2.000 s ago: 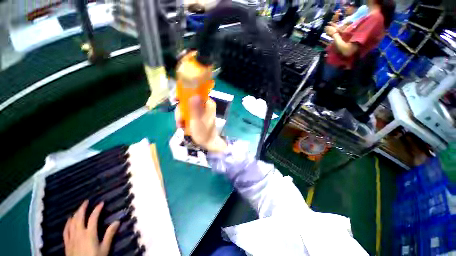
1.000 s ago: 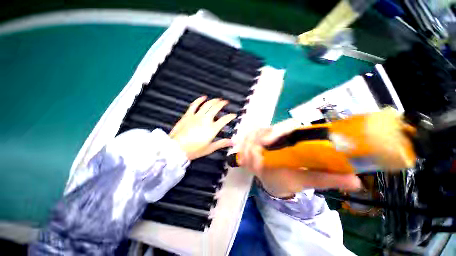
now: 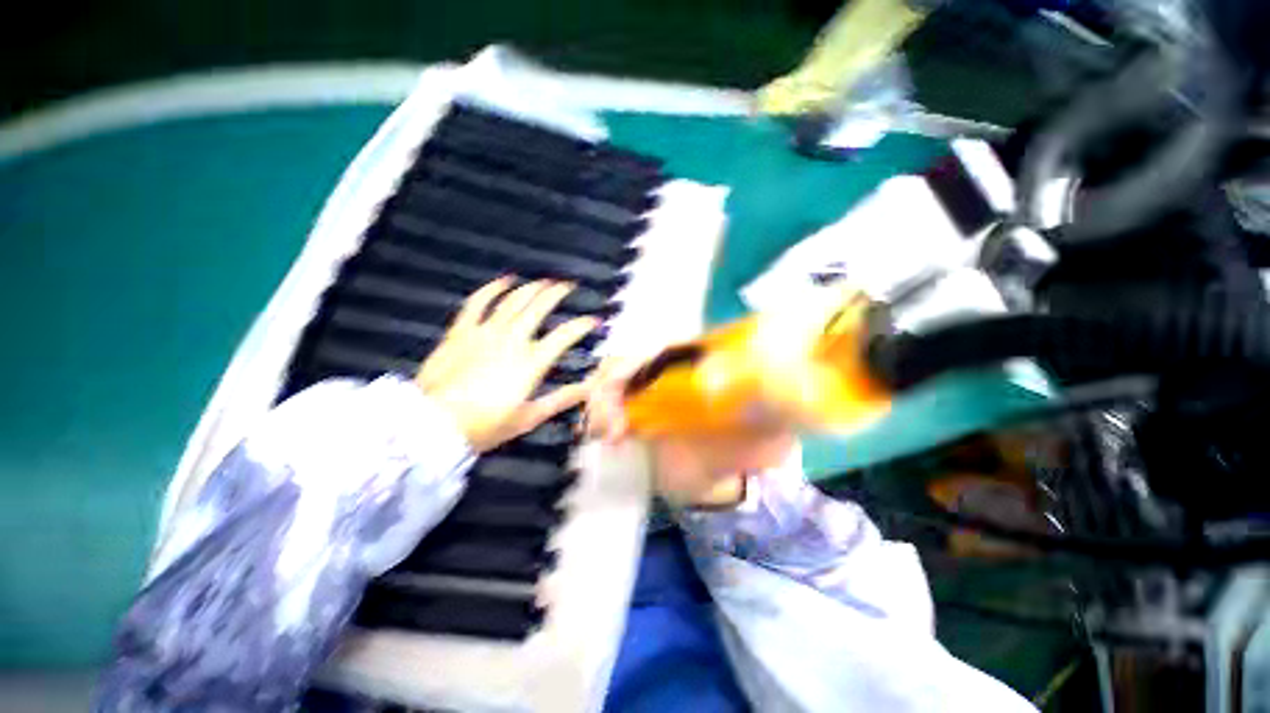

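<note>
Long black moulded parts (image 3: 467,209) lie side by side in a row on a white liner (image 3: 592,557). My left hand (image 3: 504,365) lies flat over the parts, fingers spread, near their right ends. My right hand (image 3: 696,453) is closed around the orange electric screwdriver (image 3: 759,373), which is blurred. Its front end points left toward the part ends beside my left fingertips. The driver tip is hidden by my hand and blur, so contact with a part cannot be told.
The white screw feeder (image 3: 871,251) stands on the green bench (image 3: 126,265) right of the parts. A thick black cable (image 3: 1003,346) runs from the driver's rear to the right. A yellowish taped post (image 3: 843,56) stands at the far edge, with crumpled clear plastic (image 3: 866,119) beside it.
Since two seconds ago, the screwdriver has come from above the feeder to the part ends. Since one second ago, it points further away from the camera; my left hand stays on the parts.
</note>
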